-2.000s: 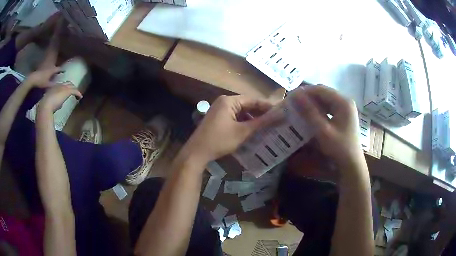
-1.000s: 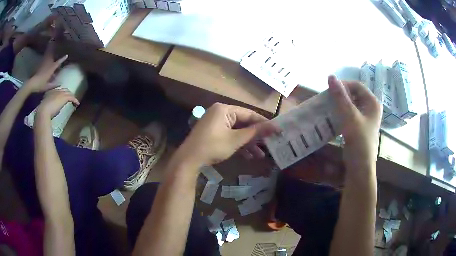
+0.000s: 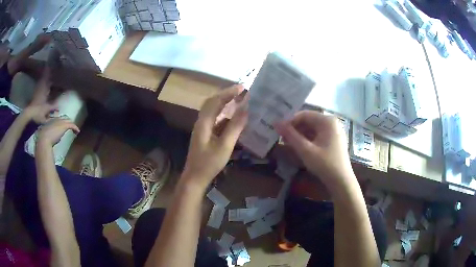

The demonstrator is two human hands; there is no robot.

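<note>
A partly folded leaflet (image 3: 274,104) with grey print and black bars is held up in front of the table edge, slanting up to the right. My left hand (image 3: 216,133) grips its left edge between thumb and fingers. My right hand (image 3: 313,138) pinches its lower right edge. Part of the unfolded sheets (image 3: 249,78) shows behind the leaflet on the table; the rest is hidden. Folded leaflets (image 3: 363,143) lie at the table edge right of my right hand.
Upright small cartons (image 3: 389,104) stand on the white table covering (image 3: 334,47). Carton stacks (image 3: 151,14) are at the back left. A person (image 3: 57,203) sits at left with a white block (image 3: 68,112). Paper slips (image 3: 256,208) lie on the floor.
The leaflet has been turned from a low, nearly level slant to a steeper one, higher and further left. My right hand has moved down and left along it. My left hand still holds it.
</note>
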